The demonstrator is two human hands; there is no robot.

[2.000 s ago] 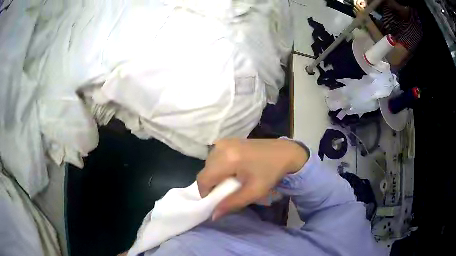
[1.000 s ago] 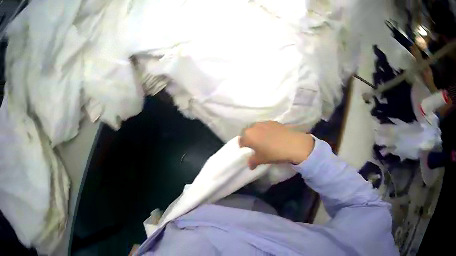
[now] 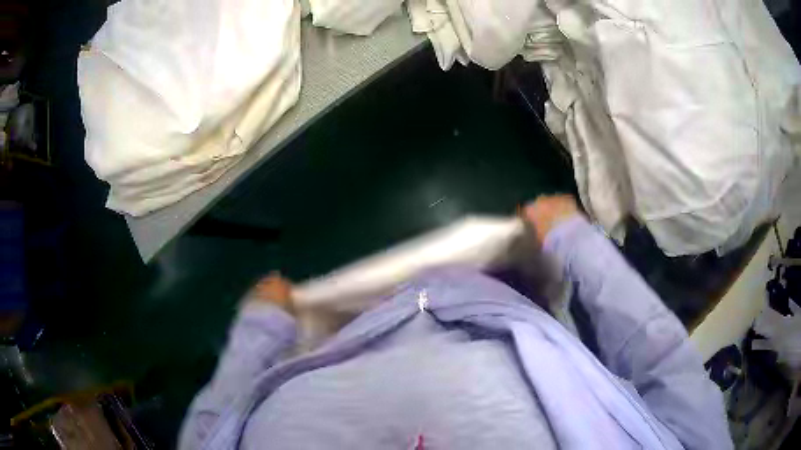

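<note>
A white garment piece [image 3: 422,253] is stretched between my two hands, close in front of my body. My left hand [image 3: 274,290] is shut on its left end, blurred by motion. My right hand [image 3: 551,214] is shut on its right end, a little higher. The fingers show only in part, and the lower part of the cloth is hidden behind my lavender clothing. A flatter white garment stack [image 3: 193,97] lies on the corner of the grey table at the upper left. The large white garment pile [image 3: 685,114] hangs at the upper right.
The grey table edge [image 3: 351,66] runs diagonally at the upper left. The dark green floor [image 3: 378,158] shows beyond my hands. A white table [image 3: 738,294] with dark scraps is at the right edge. Boxes or bundles [image 3: 83,426] sit at the lower left, unclear.
The view has turned left, so the flat stack is now in full view and the large pile has shifted right. Both my hands now show, with the garment spread between them.
</note>
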